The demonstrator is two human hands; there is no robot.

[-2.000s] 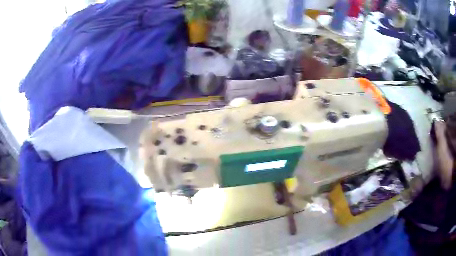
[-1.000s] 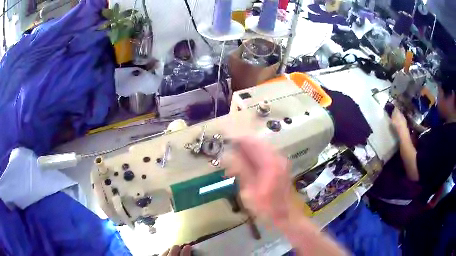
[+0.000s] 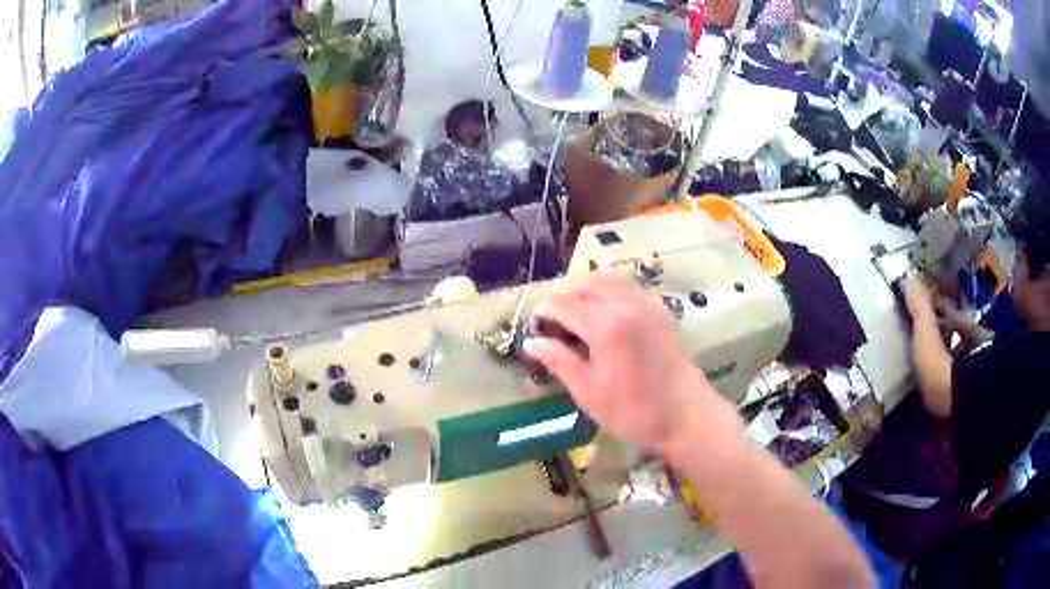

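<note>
The cream sewing machine (image 3: 380,385) with a green display panel (image 3: 466,446) lies across the middle. My right hand (image 3: 616,357) is over the top of its arm, fingers bent at the small metal thread parts and bobbin winder area. Its fingertips cover those parts, and I cannot tell if they grip anything. A thread runs up from there towards the cones. My left hand is not in view. Blue garments (image 3: 150,506) with a pale grey-blue piece (image 3: 98,380) lie left of the machine. A thin brown tool (image 3: 587,512) lies by the bed.
A blue garment heap (image 3: 138,150) stands behind left. Thread cones (image 3: 569,48) stand behind the machine, near an orange basket (image 3: 743,230). The scrap box (image 3: 800,420) is right, partly behind my arm. A lamp (image 3: 173,345) is left. Another person (image 3: 990,380) works at far right.
My right hand came into view and now rests at the machine top. My left fingers, seen at the bottom edge one second ago, are out of view. The camera view has shifted.
</note>
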